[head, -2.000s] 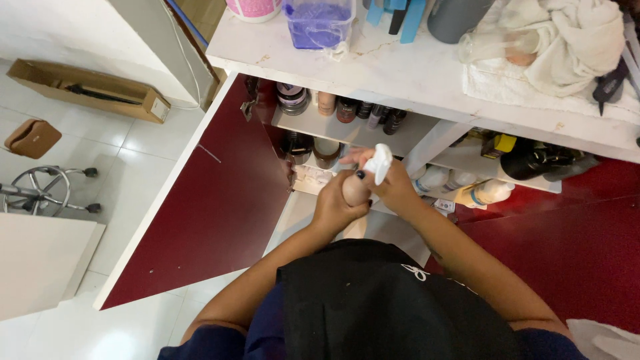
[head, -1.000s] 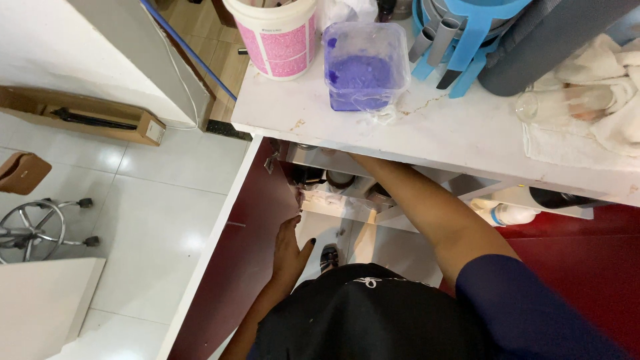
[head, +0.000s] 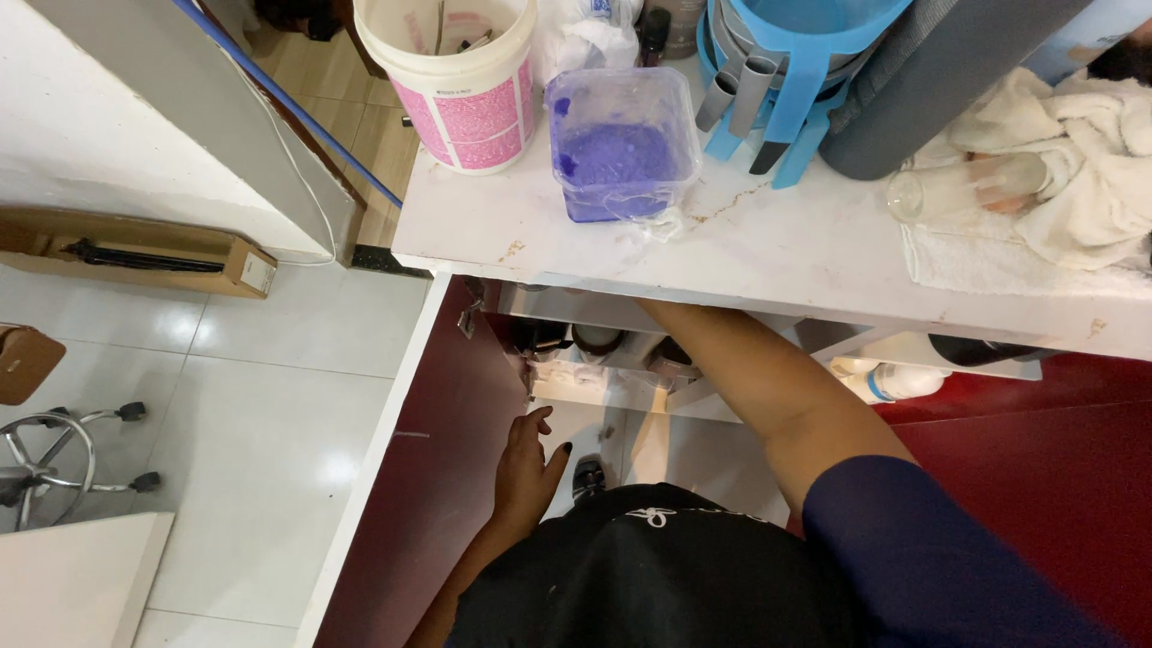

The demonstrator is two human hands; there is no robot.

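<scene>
My left hand is beside the open red cabinet door, its fingers apart and nothing in them. My right forearm reaches under the edge of the white marbled countertop into the cabinet; the countertop hides my right hand. Dark-capped jars stand on a shelf near that arm. White bottles, one with a blue band, lie or stand further right inside the cabinet; which of the two is unclear.
On the countertop are a white and pink bucket, a plastic tub of purple powder, blue and grey bowls, a dark grey cylinder, a clear glass and white towels. A cardboard box and a wheeled chair base are at left.
Two seconds ago both my hands were together at a rounded beige item and something white. My right arm has since gone into the cabinet, and my left hand has moved apart toward the door.
</scene>
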